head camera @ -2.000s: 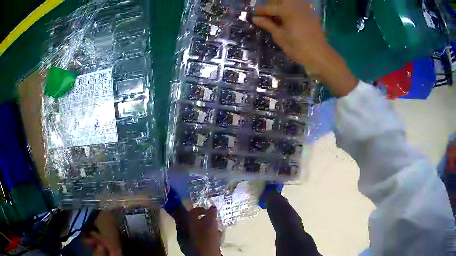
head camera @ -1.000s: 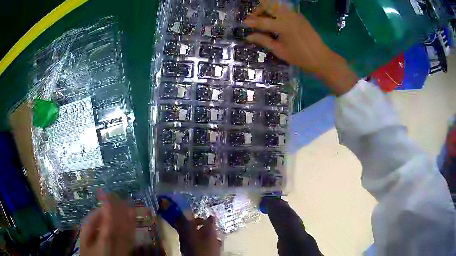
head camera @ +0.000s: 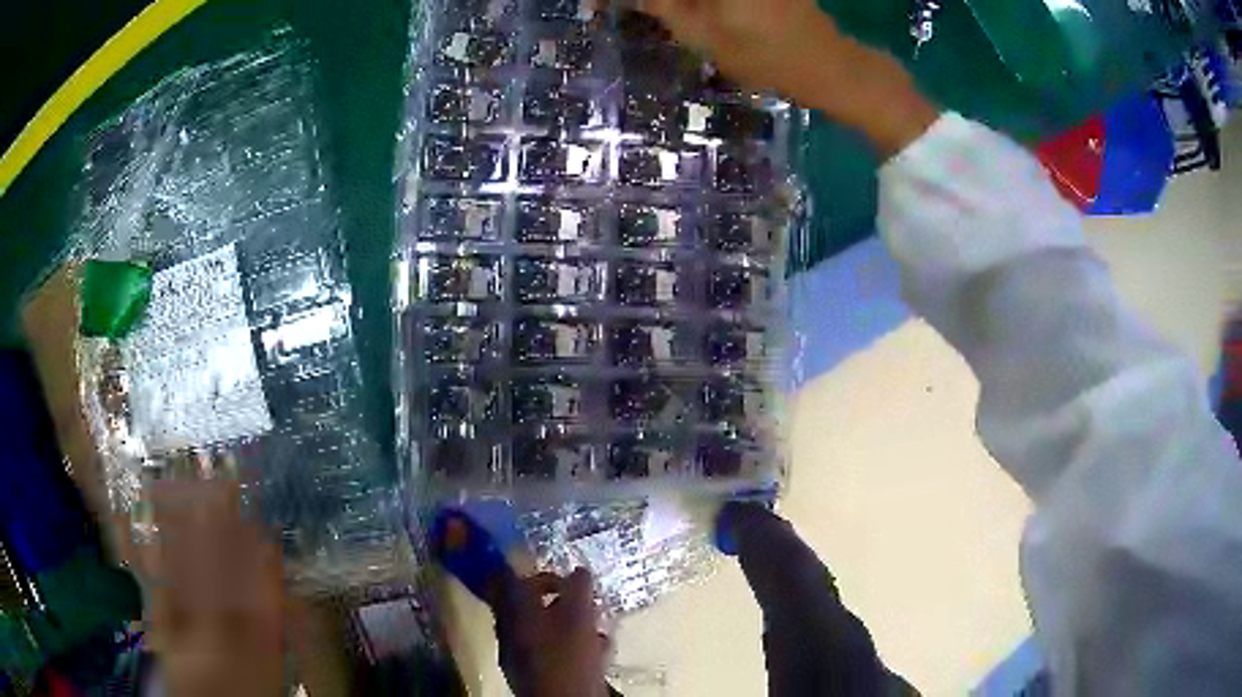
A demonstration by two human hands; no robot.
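A clear blister tray (head camera: 565,252) with rows of small dark modules with pale patches lies on the green bench. My right hand (head camera: 715,27) is over its top end, partly cut off by the picture's edge; whether it grips is unclear. A wrapped tray stack (head camera: 293,245) lies to the left, with a white paper label (head camera: 202,347) and a green tag (head camera: 115,298) on it. My left hand (head camera: 215,572) is blurred over the stack's lower left end; I cannot tell whether it holds anything.
Yellow tape (head camera: 89,75) edges the green bench mat (head camera: 357,82). A tan piece (head camera: 57,334) shows left of the stack. Below the tray are another crinkled wrapped bundle (head camera: 640,545), a further hand (head camera: 565,633) and dark-clothed limbs with blue ends. A red and blue object (head camera: 1131,157) is at right.
My left hand has come into view from below and moved left over the wrapped stack. My right hand has moved up to the picture's top edge. The trays appear shifted left in view.
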